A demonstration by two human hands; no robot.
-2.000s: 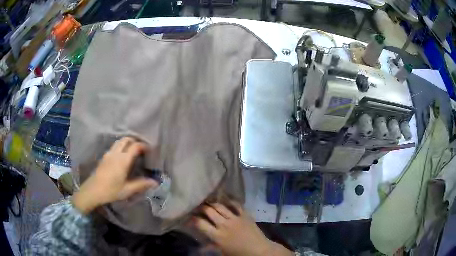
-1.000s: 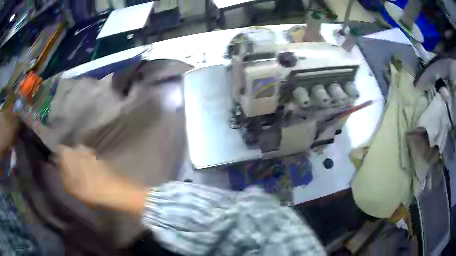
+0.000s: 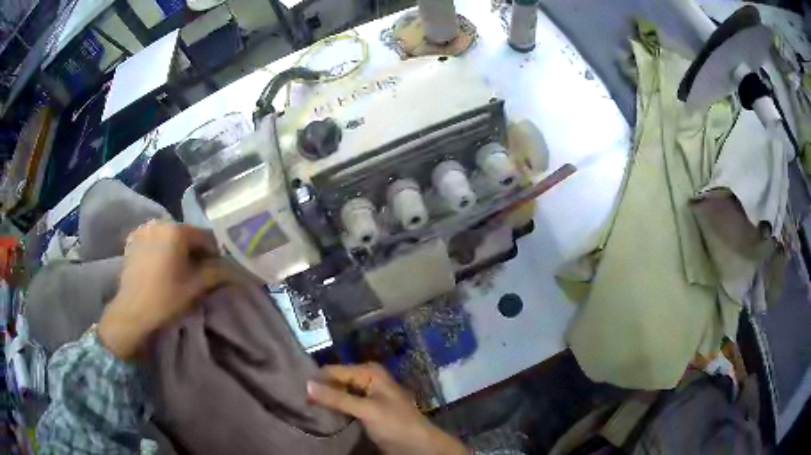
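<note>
The taupe garment piece lies bunched left of the overlock machine and hangs toward me over the table's front edge. My left hand is on the upper part of the cloth, close to the machine head, with its fingers curled on a fold. My right hand is at the bottom centre, thumb and fingers pinching the cloth's right edge. The bright metal cloth plate shows partly between the cloth and the machine. The presser foot is hard to make out.
Pale green pieces hang at the right beside a dark round disc. A blue patch with brown trimmings lies at the table's front edge. A thread cone stands behind the machine. More grey cloth is heaped at left.
The view has moved closer to the machine. The taupe cloth, earlier spread flat, is now gathered beside the machine head. Both hands are now on it, the right one near the cloth plate.
</note>
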